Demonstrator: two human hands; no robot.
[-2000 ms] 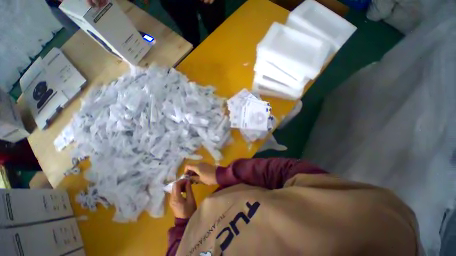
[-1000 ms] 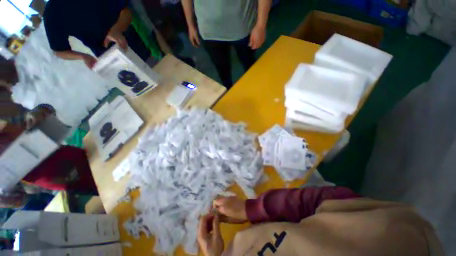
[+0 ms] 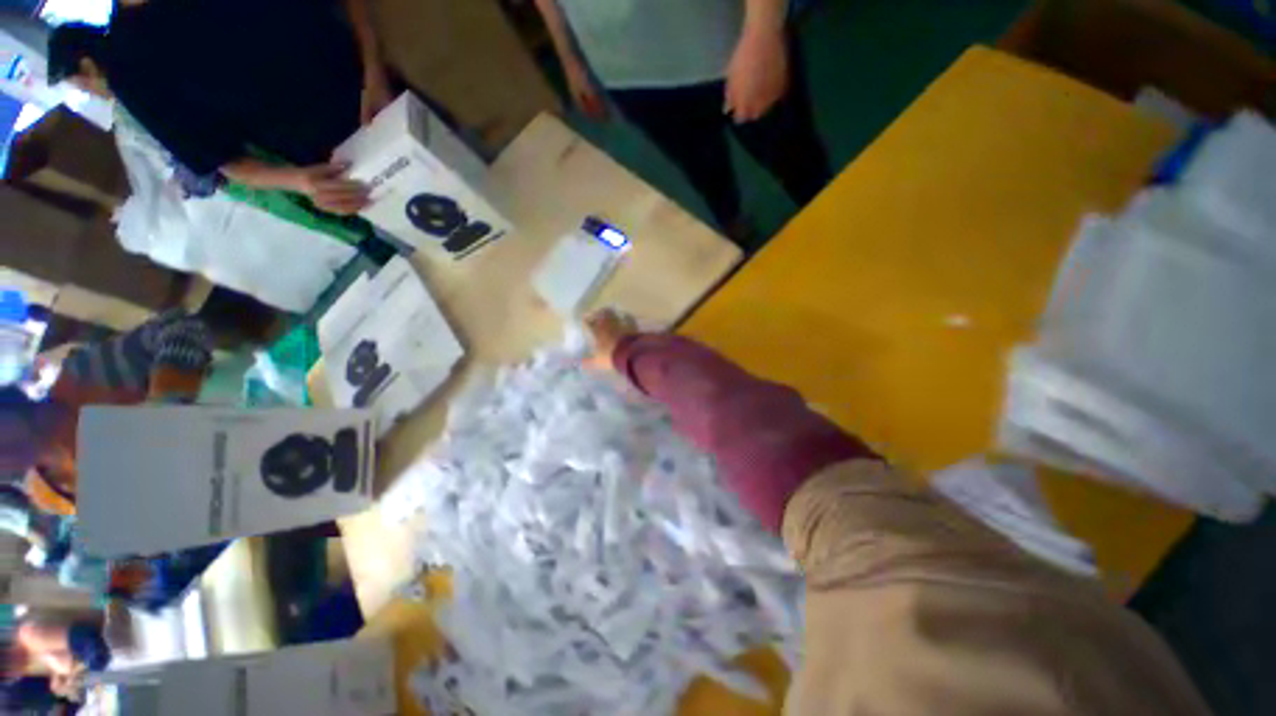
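A big heap of small white-grey packets [image 3: 574, 532] lies across the joint of the pale board [image 3: 658, 266] and the yellow table [image 3: 854, 280]. My right hand [image 3: 606, 340] is at the far edge of the heap, beside the small white scale [image 3: 577, 269] with its lit display. The hand is small and blurred; its fingertips are partly hidden among the packets, so I cannot tell if it holds one. My right arm stretches over the heap's right side. My left hand is out of the picture.
White foam pads [image 3: 1161, 364] are stacked at right, beside partly hidden white leaflets [image 3: 1015, 506]. A person's hands hold a printed carton [image 3: 427, 182] beyond the board. An opened carton [image 3: 389, 343], another carton [image 3: 224, 476] and stacked cartons [image 3: 266, 683] are at left. Another person stands beyond the scale.
My two hands were together at the heap's near edge; my right hand has reached to its far edge and my left has left the picture. The view has shifted left; a carton at left has turned.
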